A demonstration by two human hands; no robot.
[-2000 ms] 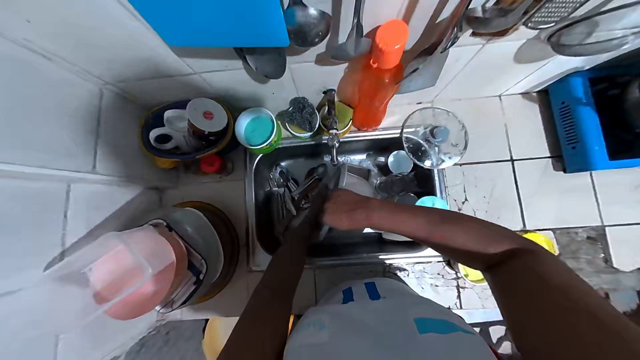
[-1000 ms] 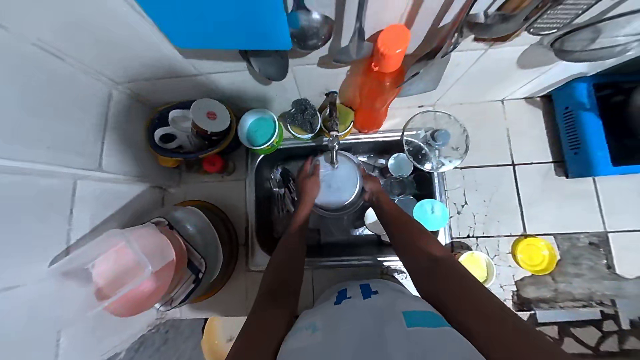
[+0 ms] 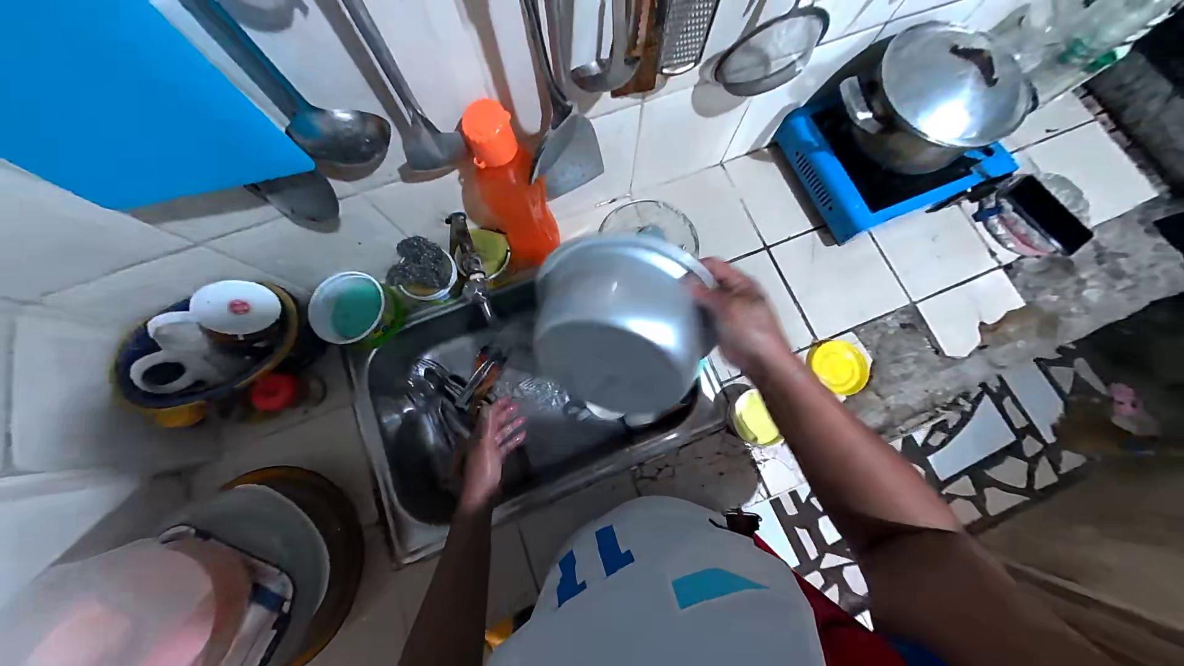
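Observation:
My right hand (image 3: 743, 313) grips the rim of an aluminium pot (image 3: 610, 338), which is tilted above the right half of the steel sink (image 3: 544, 486). Over the sink's left half my left hand (image 3: 492, 453) holds nothing, its fingers spread. Metal cutlery (image 3: 444, 393) lies in the basin beside it. The tap (image 3: 472, 268) stands at the sink's back edge. White dishes show partly under the pot, which hides the rest of that side.
Behind the sink stand an orange bottle (image 3: 518, 199) and a tub with a scouring pad (image 3: 421, 268). Cups fill a basin (image 3: 134, 370) at left. Stacked tubs (image 3: 347, 555) stand nearer. At right are a yellow lid (image 3: 839, 367) and a blue stove (image 3: 832, 194) bearing a lidded pot.
The pot, low in the sink between both hands a second ago, is now raised in my right hand. My left hand has let go of it. The view has swung right.

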